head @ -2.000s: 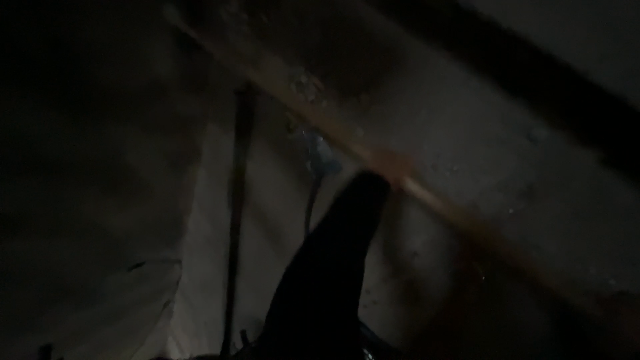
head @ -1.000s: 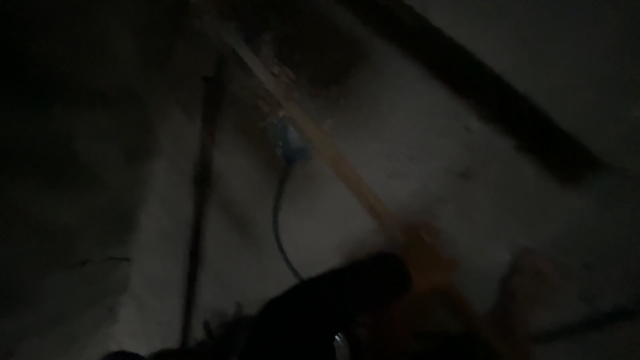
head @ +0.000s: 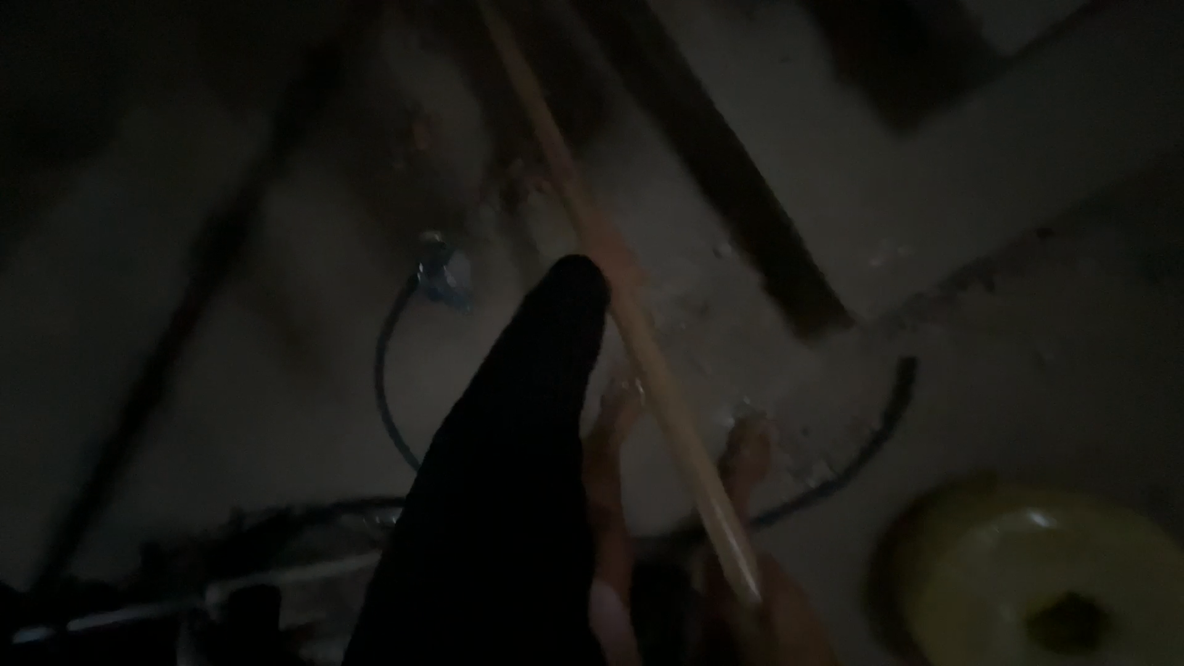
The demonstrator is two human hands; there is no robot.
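The view is dark and blurred. A dark-sleeved arm rises from the bottom edge, seemingly my left, and my left hand [head: 610, 254] closes around a pale wooden pole [head: 671, 407]. The pole slants from the top centre down to the lower right. Below the hand, two bare feet [head: 747, 449] stand on the floor on either side of the pole. Near the pole's lower end is a patch of bare skin [head: 791, 615]; whether this is my right hand or a leg cannot be told.
A small blue object [head: 444, 273] lies left of the arm, joined to a thin dark hose or cable [head: 381, 370]. Another dark hose [head: 869, 453] curves at the right. A round yellow container [head: 962, 564] is at the lower right. Dark bars or shadows [head: 740, 185] cross the pale floor [head: 943, 213].
The pole has turned to a steeper slant, and its lower end now shows. The view has shifted, bringing in the yellow container.
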